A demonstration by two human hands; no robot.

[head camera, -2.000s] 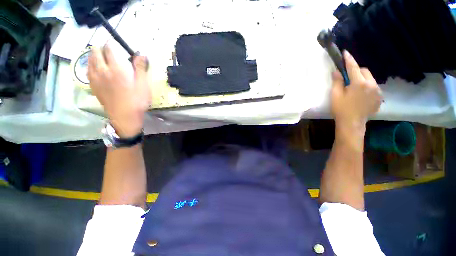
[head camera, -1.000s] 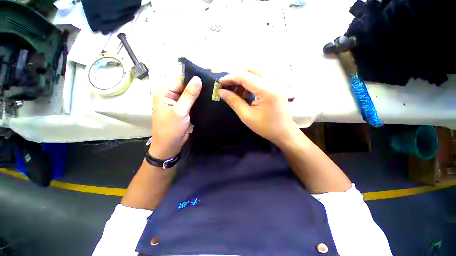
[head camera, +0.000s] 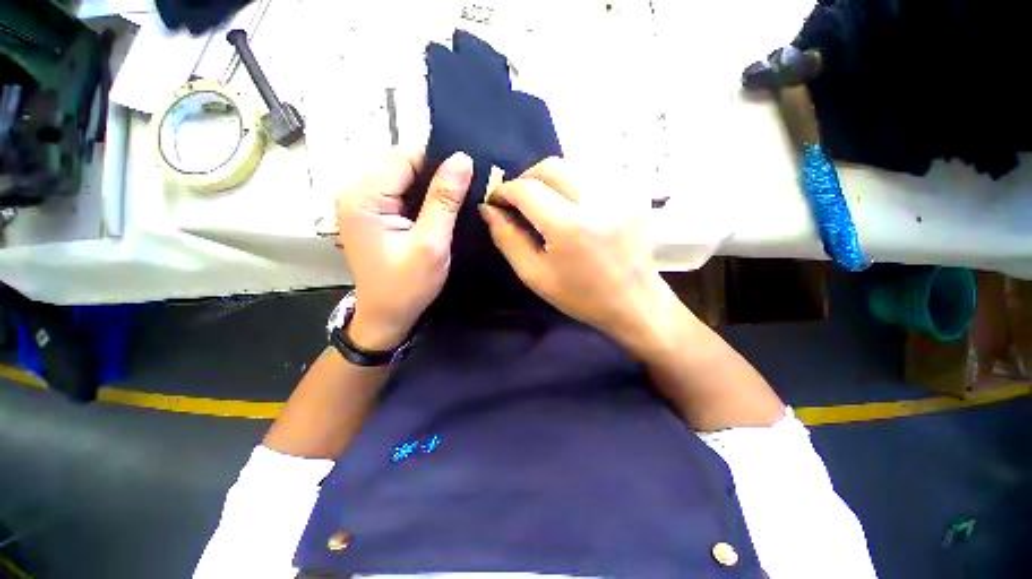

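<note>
The black cut panel (head camera: 487, 107) is held up off the board at the bench's front edge, its far end pointing away from me. My left hand (head camera: 402, 238) grips its left side, thumb on top. My right hand (head camera: 572, 238) pinches a small cream piece of tape or backing (head camera: 495, 181) at the panel's middle between thumb and forefinger. The panel's lower part is dark against my navy apron and hard to make out. No metal logo can be seen; the fingers cover that spot.
The dark punch (head camera: 266, 88) lies at left beside the masking tape roll (head camera: 207, 136). The hammer (head camera: 824, 170) with its blue grip lies at right, by a black panel pile (head camera: 917, 91). A green machine (head camera: 45, 102) stands at far left.
Both hands have left the punch and the hammer, which now lie on the bench. The panel has been lifted from the board. Lately its far end has swung up and away from me.
</note>
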